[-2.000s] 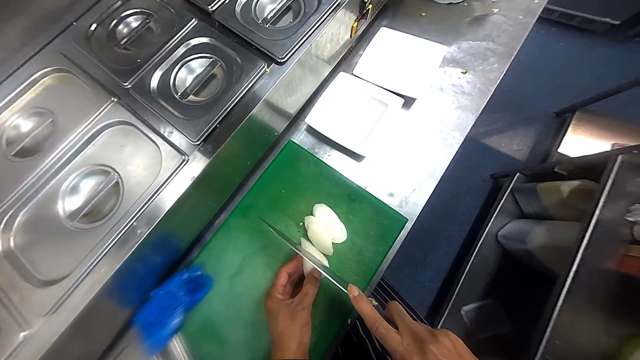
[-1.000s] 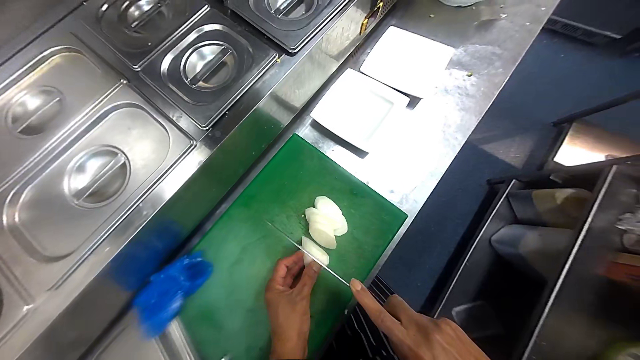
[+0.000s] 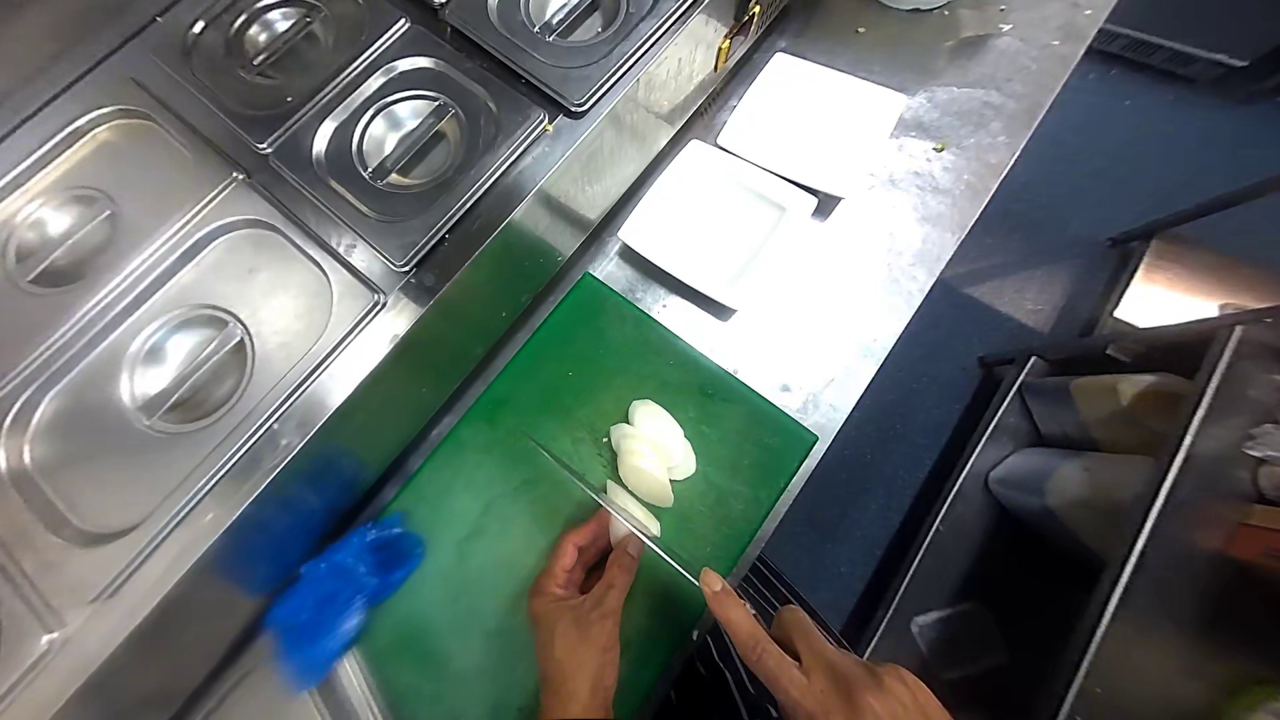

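Observation:
My left hand (image 3: 585, 605) holds the near end of a pale, peeled vegetable piece (image 3: 624, 530) on the green cutting board (image 3: 450, 560). My right hand (image 3: 815, 665) grips a kitchen knife (image 3: 600, 497), its index finger stretched along the blade's spine; the handle is hidden under the hand. The blade lies across the piece, close beside my left fingertips, with its tip pointing to the upper left. Just beyond the blade, several flat white slices (image 3: 652, 450) overlap on the board.
Two square white plates (image 3: 705, 225) (image 3: 815, 120) rest on the steel counter (image 3: 985, 150) beyond the board. Lidded steel food pans (image 3: 190, 370) line the left. A crumpled blue plastic item (image 3: 345, 600) lies at the board's left edge. Dark open bins (image 3: 1010, 560) stand at right, below the counter.
A slice beside the blade now leans away from the held piece. Both hands stay in nearly the same place on the board, with the knife still across the piece.

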